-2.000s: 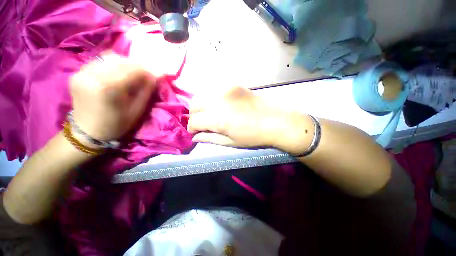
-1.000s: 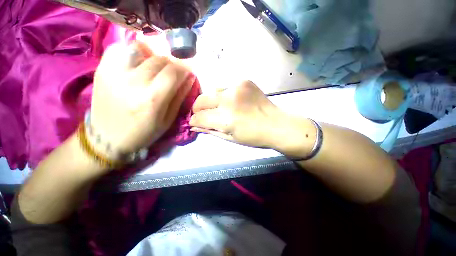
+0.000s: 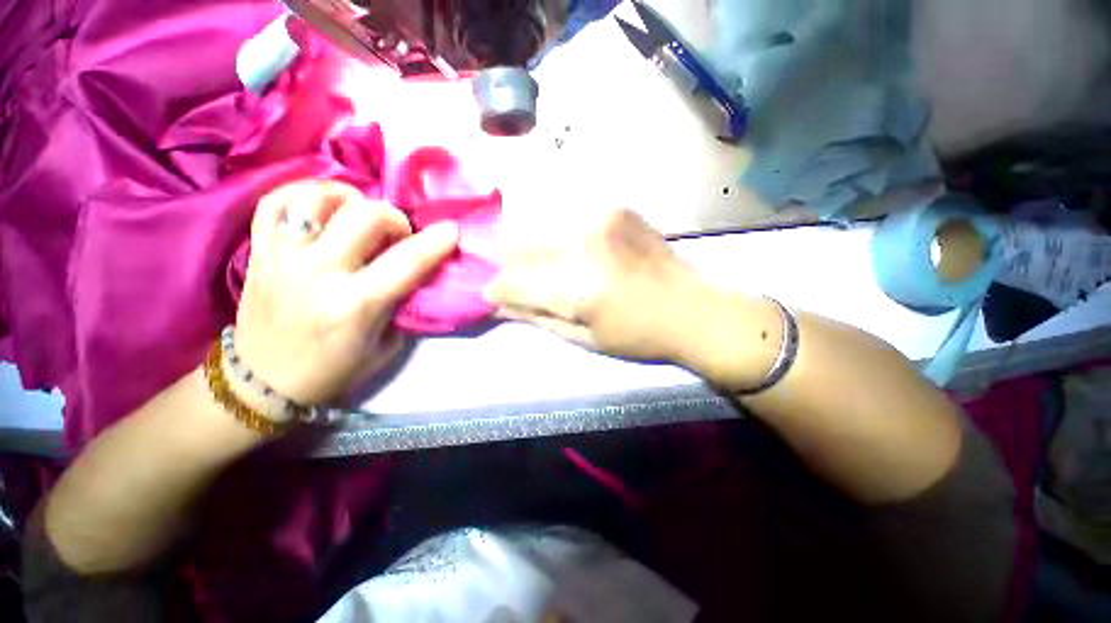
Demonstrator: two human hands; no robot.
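Shiny magenta fabric lies in large folds on the left of the table. A small looped magenta part lies in front of the needle area. My left hand grips its left side, thumb and fingers on the fabric. My right hand pinches its right edge with the fingertips. The sewing machine head is above, with a short grey cylinder beside the needle area. The needle itself cannot be made out in the glare.
Thread snips lie right of the machine head, beside a pale blue heap. A light-blue tape roll and a printed paper are at the right. A measuring strip runs along the front edge. Magenta fabric hangs below.
My left hand has moved back from the needle area toward the front edge and opened the view of the looped part. My right hand has shifted slightly right. The camera view has shifted a little.
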